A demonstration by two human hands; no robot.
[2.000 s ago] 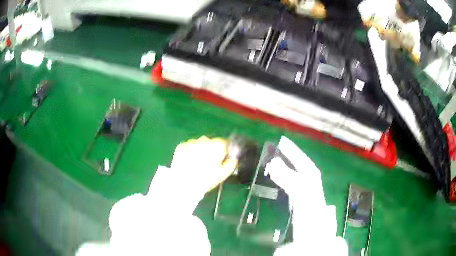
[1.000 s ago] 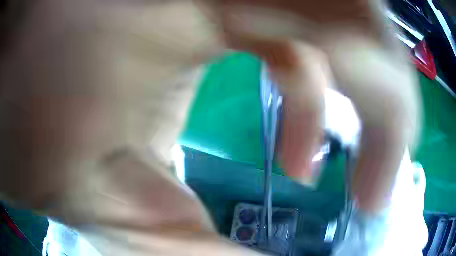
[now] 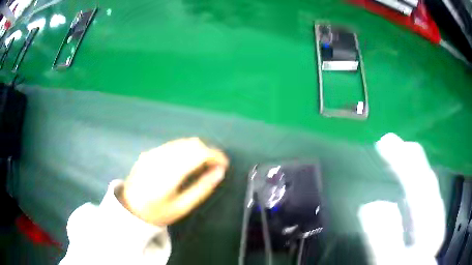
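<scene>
A glossy dark phone housing (image 3: 295,194) with camera rings lies on the dull green bench edge at the bottom centre, cut off by the picture's edge. Thin frame rails below it overlap; I cannot tell how many housings lie there. My left hand (image 3: 176,181) is left of it, not touching, with fingers curled together and nothing seen in it. My right hand (image 3: 409,196), in a white glove, is right of it, blurred, with fingers apart and no housing in it. Another housing (image 3: 344,46) with an open lower window lies on the glossy green belt above.
More housings lie on the belt at the upper left, one of them (image 3: 76,36) tilted. A red tray (image 3: 427,23) edge shows at the upper right, with black trays beside it. Black tray edges (image 3: 460,222) show at the lower right. A red object (image 3: 35,230) is at the lower left.
The view has shifted down to the bench edge. My left hand, large and close to the camera one second ago, is now lower left. The hands are apart, with the dark housing on the bench between them.
</scene>
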